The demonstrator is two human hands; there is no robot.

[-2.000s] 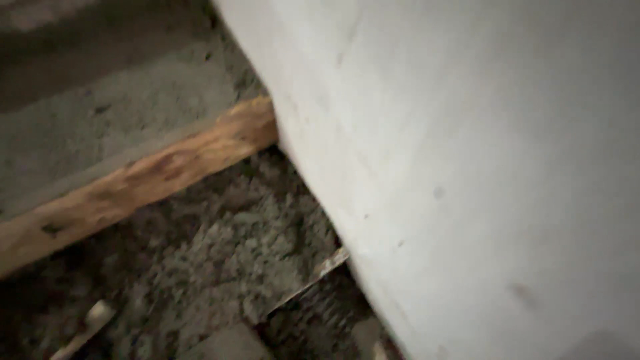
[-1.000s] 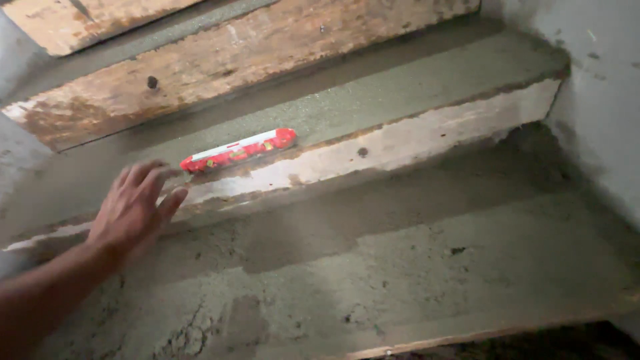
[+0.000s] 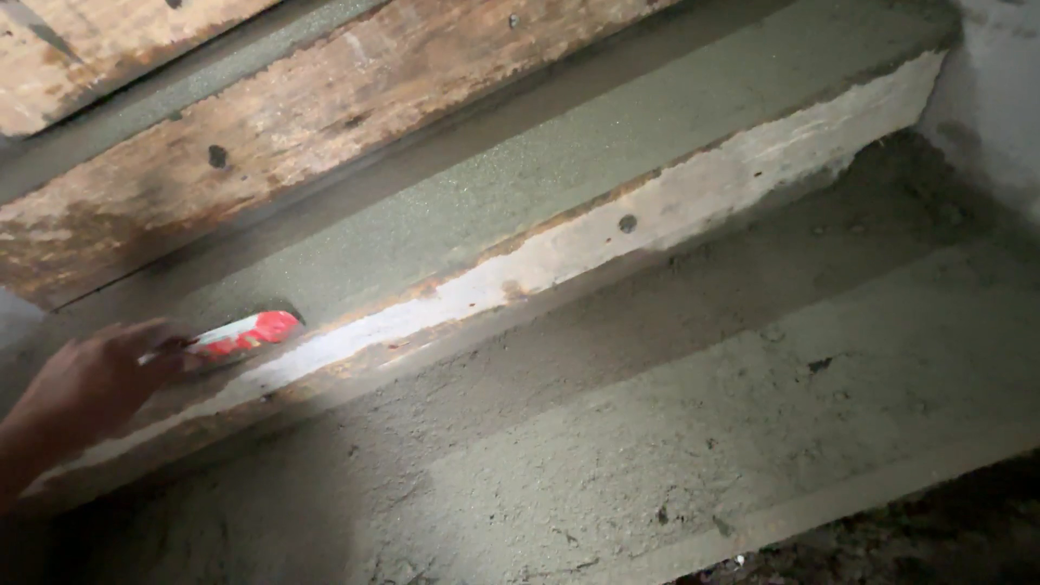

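Observation:
My left hand (image 3: 110,378) reaches in from the left edge, its fingers closed around the near end of a red and white plastic tool (image 3: 248,331), perhaps a trowel or float; its exact kind cannot be told. The tool lies low over the wet concrete tread (image 3: 487,195), close to its front edge. Below that edge runs a pale, cement-smeared wooden form board (image 3: 569,248). Blur hides the details of the fingers. My right hand is out of view.
Another wooden form board (image 3: 325,114) fronts the step above, with a further board (image 3: 89,49) at the upper left. A rough concrete tread (image 3: 650,439) lies below. A grey wall (image 3: 995,122) bounds the steps on the right, and dark rubble (image 3: 934,536) shows at the lower right.
The view has swung from a white surface and rubble to the steps. A second ago my left hand was open beside the red and white tool; now it grips it.

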